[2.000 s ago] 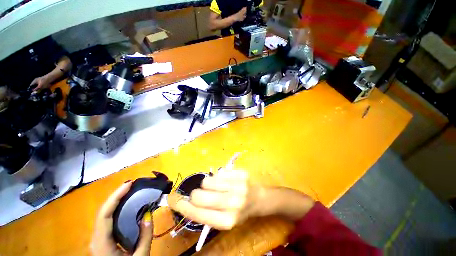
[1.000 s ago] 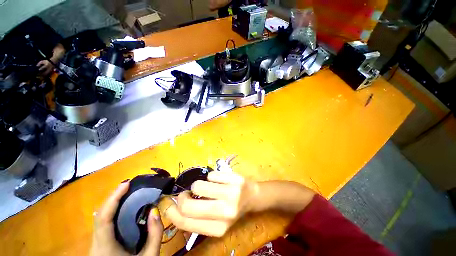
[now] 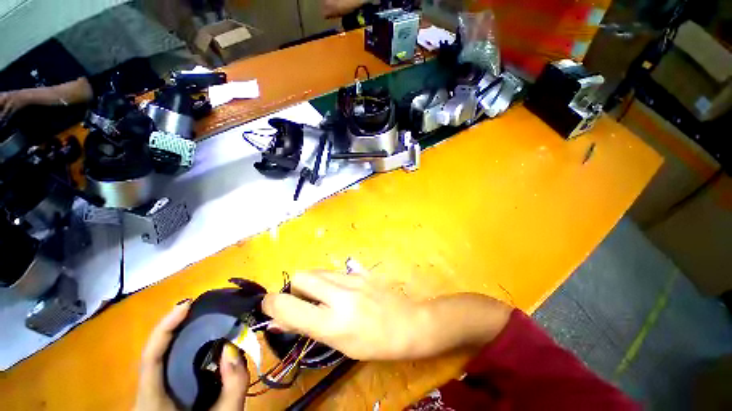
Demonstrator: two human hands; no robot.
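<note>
My left hand (image 3: 227,385) holds the black cover (image 3: 191,353) at the lower left, thumb with a yellow tip at its inner opening. My right hand (image 3: 341,313) is at the cover's right edge, fingertips together at the wires. Whether the fingertips grip a wire or a tool is hidden. Thin red, yellow, black and white lead wires (image 3: 290,359) run from the cover to the round black body (image 3: 323,355), which is partly hidden under my right hand. A black rod (image 3: 321,387) projects below the body.
Silver-and-black units (image 3: 373,144) stand along the back on white sheets (image 3: 217,197). More units crowd the left. A black box-shaped unit (image 3: 566,100) stands at the right end of the orange bench (image 3: 481,209). A person's arm (image 3: 56,95) shows at the upper left.
My right hand has moved up and left to the cover's edge. The white stick that showed below it is no longer visible. More wires now show between cover and body.
</note>
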